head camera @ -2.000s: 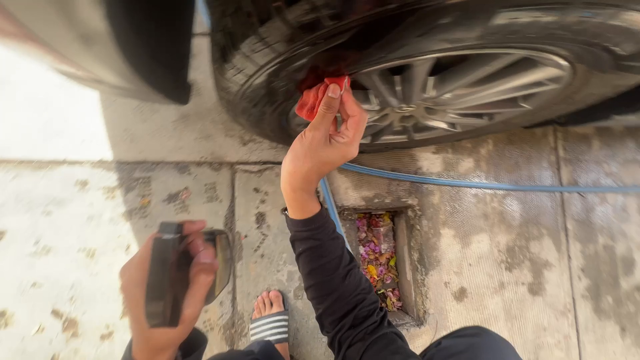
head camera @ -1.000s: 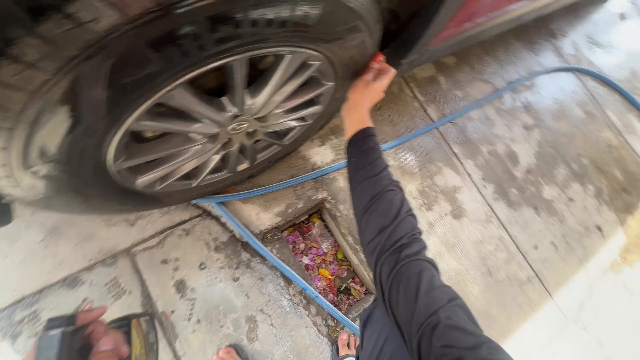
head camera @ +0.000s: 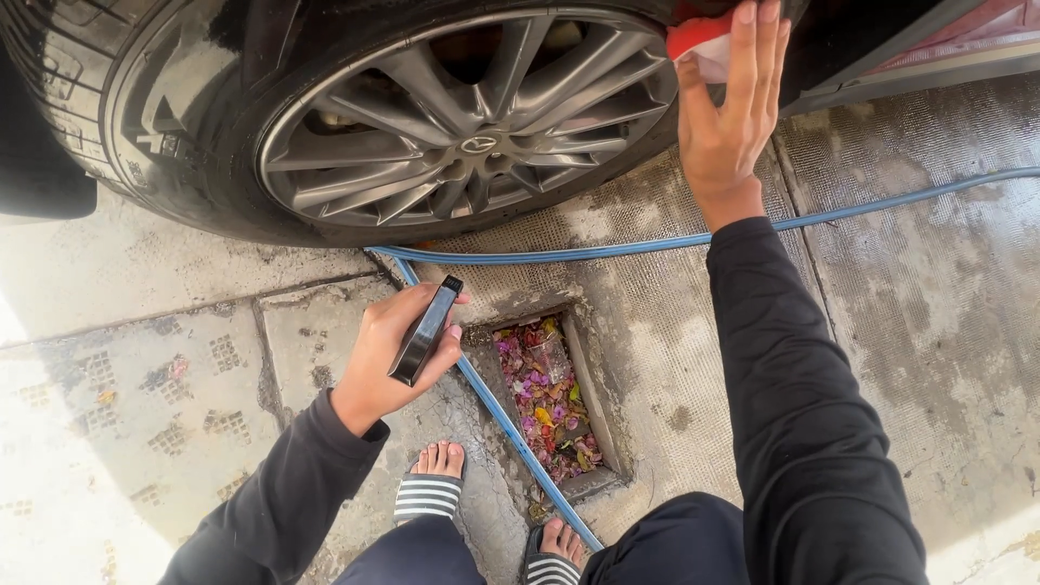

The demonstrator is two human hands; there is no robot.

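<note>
My right hand (head camera: 731,122) presses a red and white cloth or sponge (head camera: 705,47) against the right upper part of a black car tire (head camera: 236,130), beside the rim. My left hand (head camera: 398,349) is closed around a dark, glossy, flat-sided object (head camera: 426,331), perhaps a spray bottle or container; its kind cannot be told. It is held above the pavement, below the wheel. The tire surrounds a grey multi-spoke alloy wheel (head camera: 487,122) with a Mazda emblem at its centre.
A blue hose (head camera: 569,255) runs along the tire's foot and bends toward my feet. Between hose and textured concrete lies a square drain pit (head camera: 597,390) holding petals and leaves. My striped slides (head camera: 428,496) stand near it. The car's lower body (head camera: 886,73) is at the upper right.
My right hand has moved along the tire from the left side of the wheel, two seconds ago, to its right side, cloth in hand. My left hand still holds the dark object.
</note>
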